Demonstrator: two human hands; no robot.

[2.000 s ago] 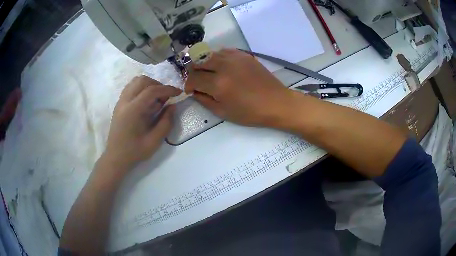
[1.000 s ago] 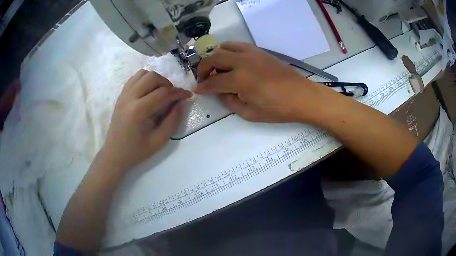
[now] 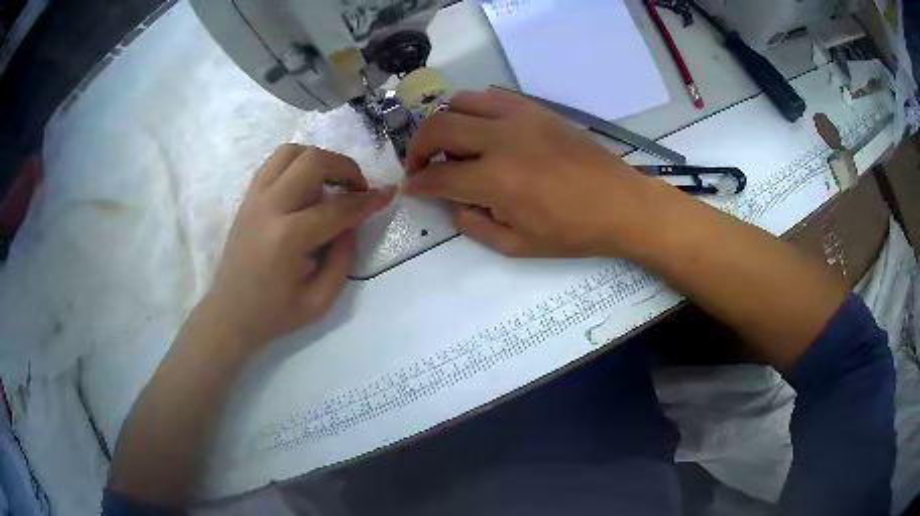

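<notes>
The off-white fabric piece point(image 3: 151, 191) spreads over the left of the table, its edge running to the presser foot point(image 3: 391, 119) under the sewing machine head point(image 3: 293, 45). My left hand point(image 3: 293, 237) pinches the fabric edge between thumb and forefinger, just in front of the foot. My right hand point(image 3: 514, 176) is right of the foot, fingertips pinched at the same edge and nearly touching my left fingertips. The bit of fabric between the fingertips is mostly hidden.
Grey tweezers point(image 3: 605, 129) and black thread snips point(image 3: 706, 179) lie beyond my right forearm. A notepad point(image 3: 580, 55), red pencil point(image 3: 676, 55) and screwdriver point(image 3: 757, 71) lie at the back right. A printed ruler point(image 3: 444, 358) runs along the front edge. A cardboard box point(image 3: 857, 227) is at right.
The camera view has shifted slightly. Both hands stay at the presser foot; the fabric strip seen between the fingers earlier is now mostly hidden, with the fingertips closer together.
</notes>
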